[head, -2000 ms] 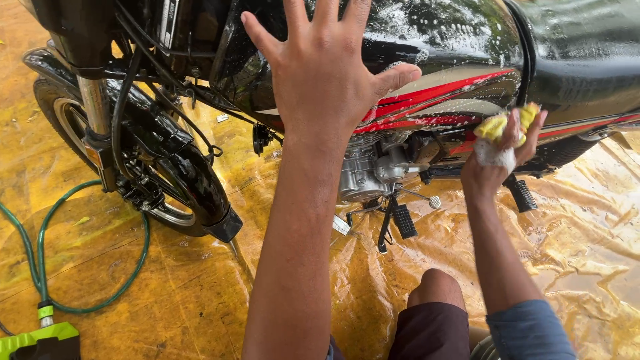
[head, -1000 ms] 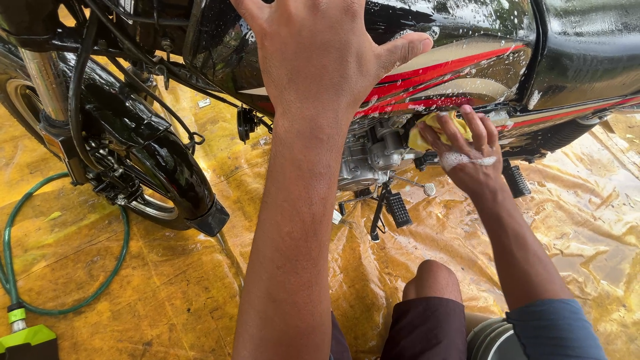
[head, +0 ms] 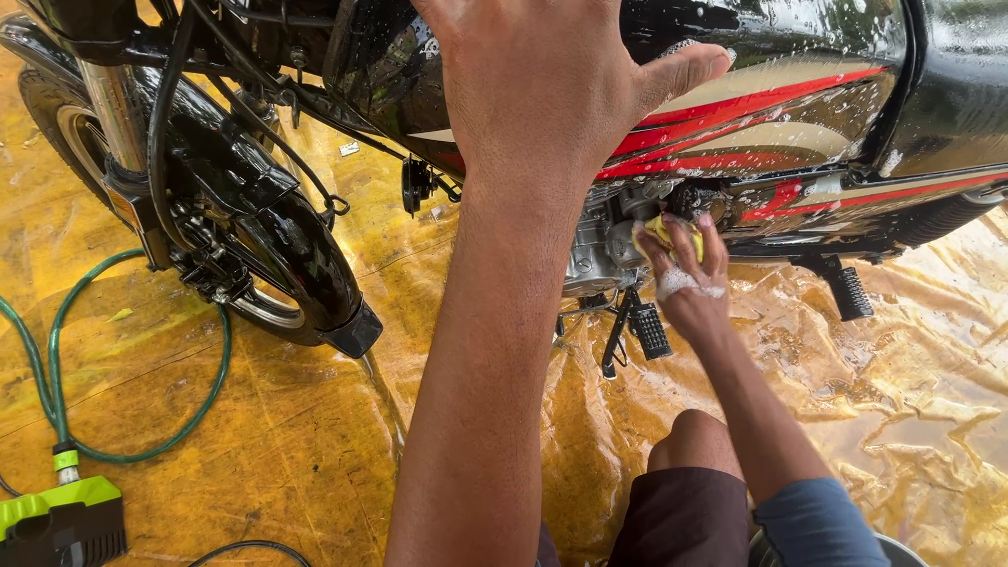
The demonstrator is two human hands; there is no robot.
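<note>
My left hand (head: 543,87) is spread over the motorcycle's black fuel tank (head: 756,102), its thumb pointing right; the fingertips are cut off at the top edge, and nothing shows in its grasp. With soap foam on its back, my right hand (head: 689,268) holds a yellow sponge or cloth (head: 669,236) against the side of the metal engine (head: 591,244), just below the tank. Foam and water drops dot the tank and its red and beige stripes. Under the right hand is a black foot peg (head: 650,331).
At the left stand the front wheel (head: 272,303) and its black fender (head: 291,236). A green hose (head: 220,370) runs to a green and black machine (head: 63,520). Wet, wrinkled yellow sheeting (head: 276,441) covers the ground. A bucket rim (head: 898,551) shows at bottom right.
My right hand has moved left with the sponge or cloth, from beside the rear side panel to the engine. My left hand remains over the tank.
</note>
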